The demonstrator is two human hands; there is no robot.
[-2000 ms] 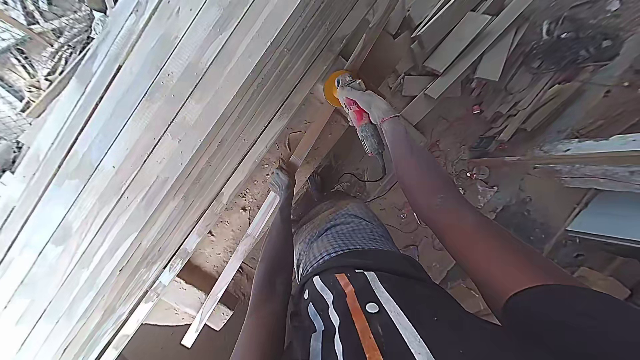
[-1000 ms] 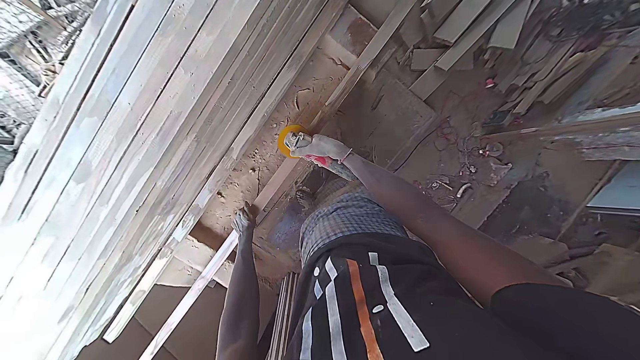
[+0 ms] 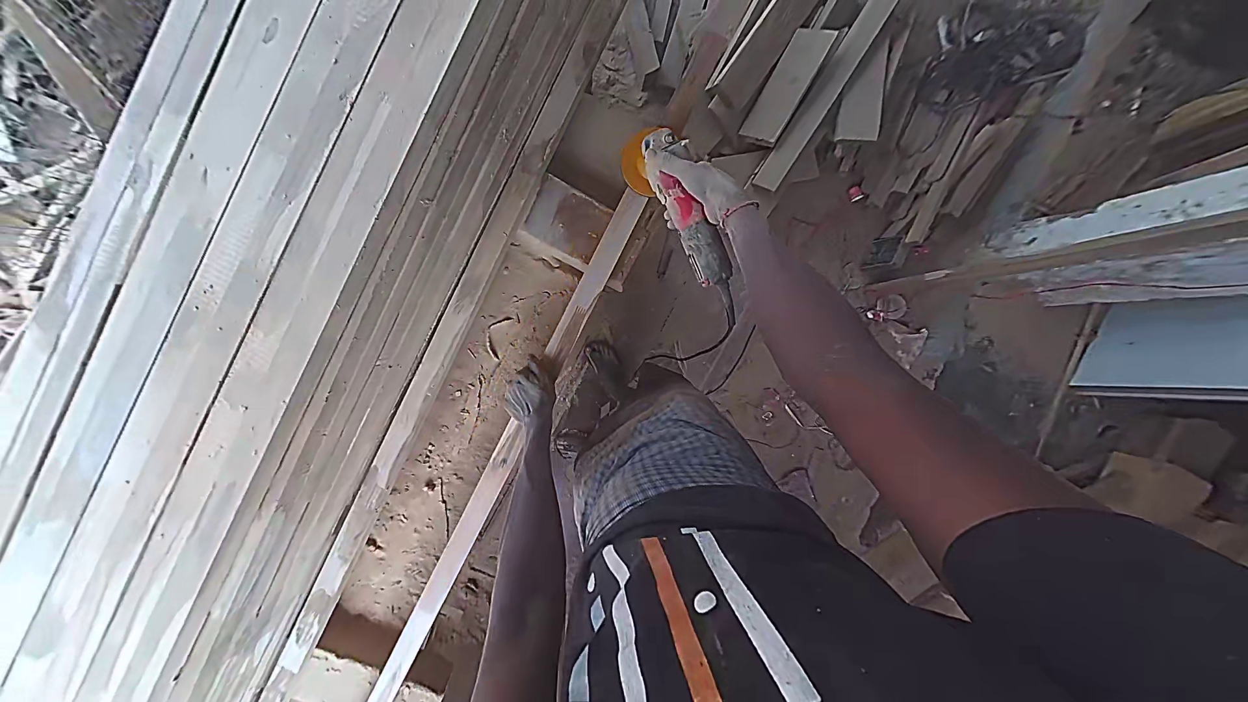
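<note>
A long narrow wooden strip (image 3: 458, 556) runs diagonally from the bottom centre up to the top right. My left hand (image 3: 531, 392) grips it near its middle. An angle grinder (image 3: 697, 229) with a red and grey body is held in my right hand (image 3: 710, 185), which looks dusty or gloved. Its round yellow-orange disc (image 3: 639, 162) lies over the upper part of the strip; whether it touches the wood, I cannot tell. The grinder's cord (image 3: 697, 356) trails down towards my legs.
Long pale boards (image 3: 244, 292) lie side by side at the left. Offcuts (image 3: 790, 88) are scattered at the top right. A bare foot (image 3: 604, 369) stands close to the strip. Debris covers the dusty ground, and painted beams (image 3: 1121, 234) with a light panel (image 3: 1170, 346) lie at the right.
One second ago the grinder was nearer my left hand; my right hand has since moved it up along the strip, away from my body. My left hand stays on the strip.
</note>
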